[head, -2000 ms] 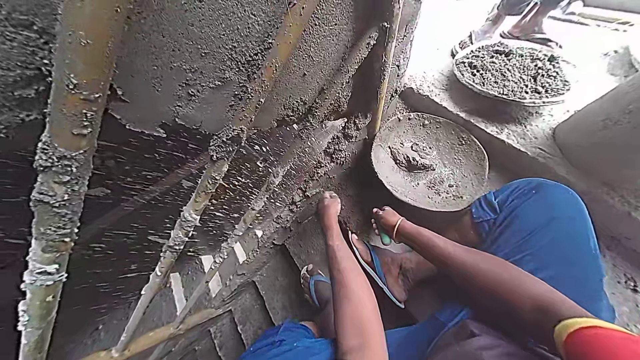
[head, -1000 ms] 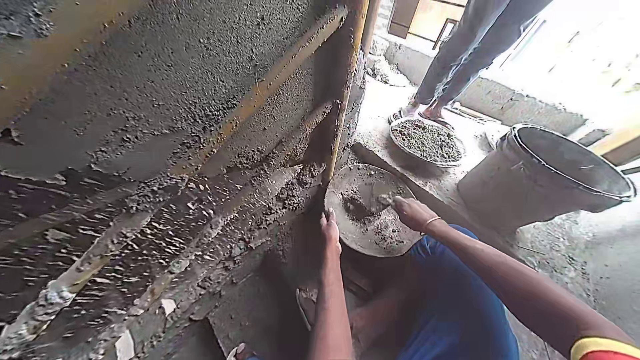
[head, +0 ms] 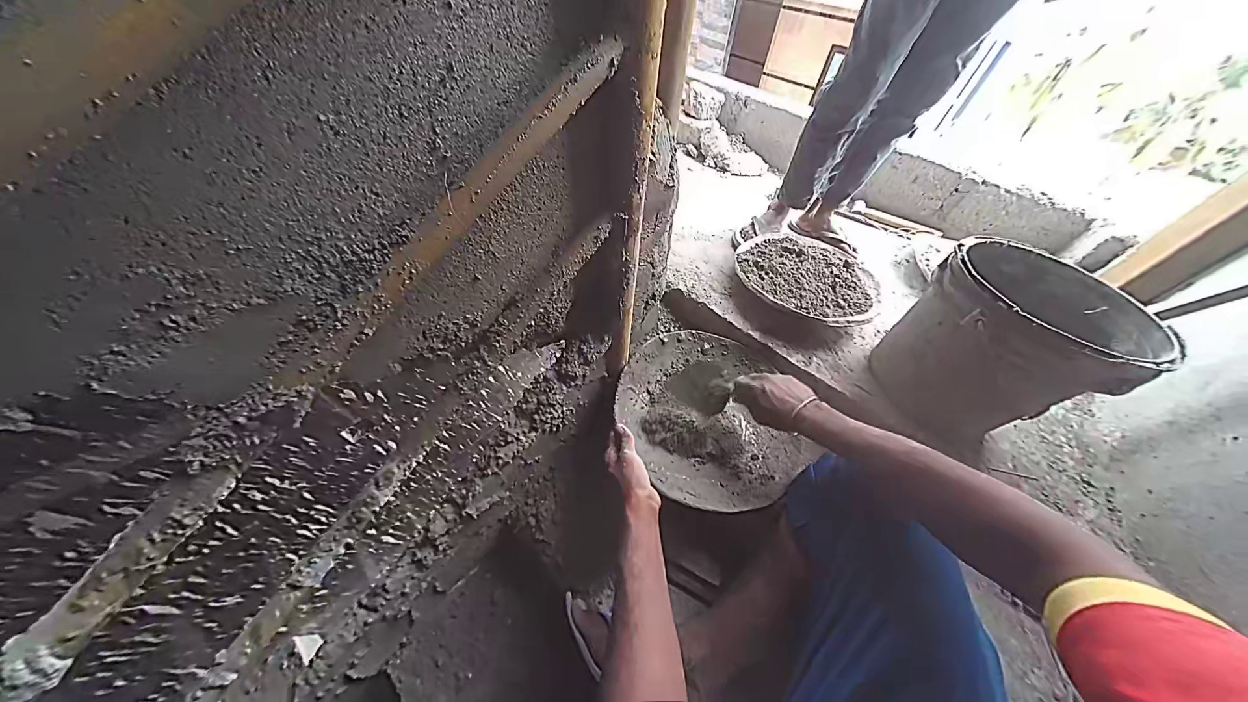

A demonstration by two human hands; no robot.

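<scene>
My right hand (head: pixel 775 401) grips the handle of a trowel (head: pixel 704 387), whose blade rests in wet mortar inside a round shallow pan (head: pixel 721 494). A heap of grey mortar (head: pixel 697 436) lies in the middle of the pan, just below the blade. At the pan's left rim is my left hand (head: pixel 629 458), with its fingers at the edge; whether they grip the rim is hard to tell. Beside the pan's upper left rim, a yellowish pole (head: pixel 639 214) stands against the corner of the rough plastered wall (head: pixel 468 107).
A second pan holding mortar (head: pixel 807 280) sits farther back, near a standing person's feet (head: pixel 795 222). A large mortar-stained bucket (head: pixel 936 336) stands at the right. Slanting poles (head: pixel 487 185) lean along the wall at the left. A low concrete ledge (head: pixel 936 200) runs behind.
My right hand has moved from beside my feet to over the pan, with the trowel in the mortar. My left hand has come to the pan's rim. The view has shifted right.
</scene>
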